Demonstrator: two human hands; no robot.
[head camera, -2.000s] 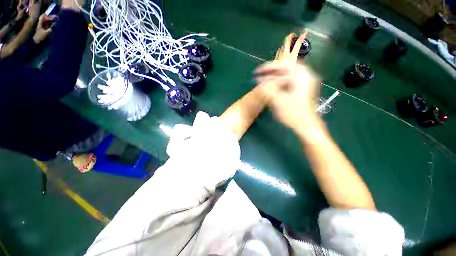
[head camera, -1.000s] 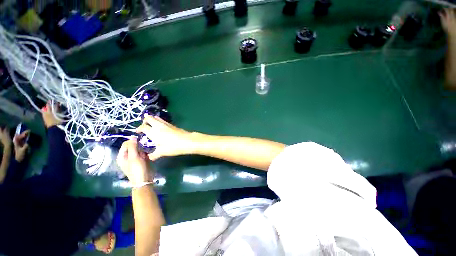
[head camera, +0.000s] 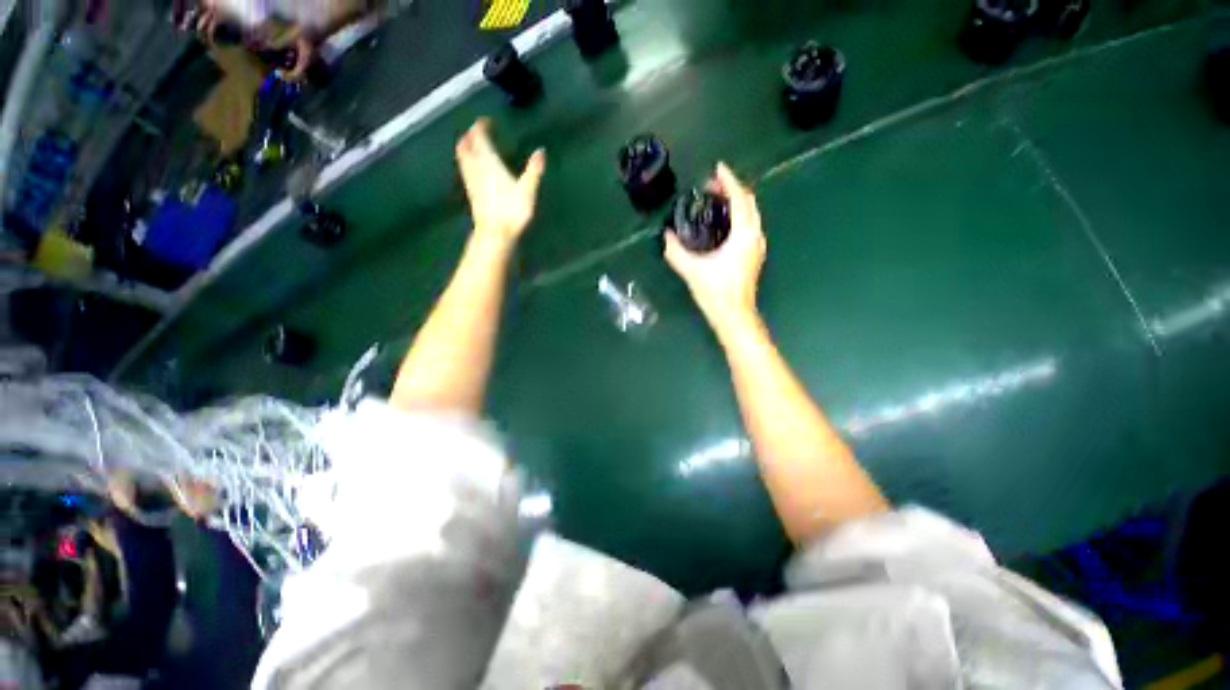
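Note:
My right hand (head camera: 724, 259) grips a black lamp unit (head camera: 700, 218) by its sides, at mid-bench. The unit looks unlit and its faceted top faces up. Another black lamp unit (head camera: 646, 170) stands just left of and beyond it. My left hand (head camera: 501, 196) is empty over the bench, thumb and fingers apart, left of that unit. A small clear bottle with a white stem (head camera: 626, 305) is between my forearms.
More black lamp units stand along the green bench (head camera: 890, 283), one at the back (head camera: 812, 84) and one at left (head camera: 286, 345). White cables (head camera: 229, 452) lie at left. A metal rail (head camera: 391, 128) edges the far side. Other people's hands show at upper left and lower left.
Both hands have left the lamp units beside the cables. My right hand now holds a lamp unit at mid-bench; my left is open and empty. The view has turned.

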